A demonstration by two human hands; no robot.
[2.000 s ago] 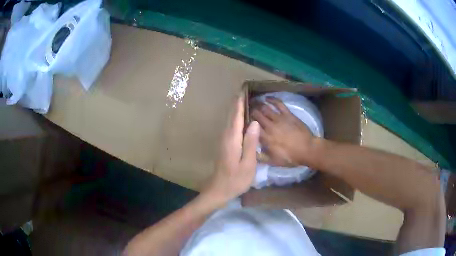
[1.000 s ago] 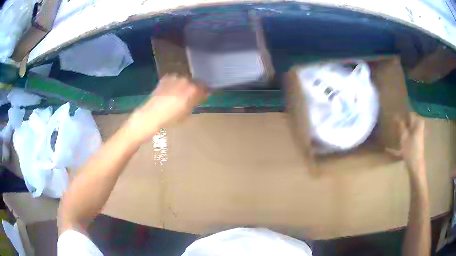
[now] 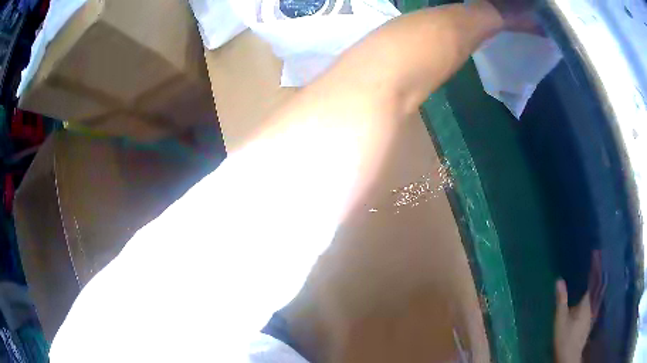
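My left hand [image 3: 516,15] is blurred at the top right, at the far end of my white-sleeved arm. It is beside a flat white pouch [image 3: 516,67] in the dark shelf space; whether it grips the pouch is unclear. My right hand [image 3: 573,322] is partly visible low on the right, over the shelf space, with fingers raised; what it holds, if anything, cannot be told. A white bagged item [image 3: 312,42] with a dark round centre lies at the top of the cardboard bench cover [image 3: 397,262], cut off by the picture's edge.
A large brown carton [image 3: 135,60] stands at the upper left, with another brown cardboard surface [image 3: 42,234] below it. The green bench frame [image 3: 489,262] runs along the shelf space. A white upper surface [image 3: 614,78] curves along the right.
The view has swung left. My left hand has moved along the shelf space to the white pouch. My right hand no longer shows at the carton, and the carton with the wrapped item has left view.
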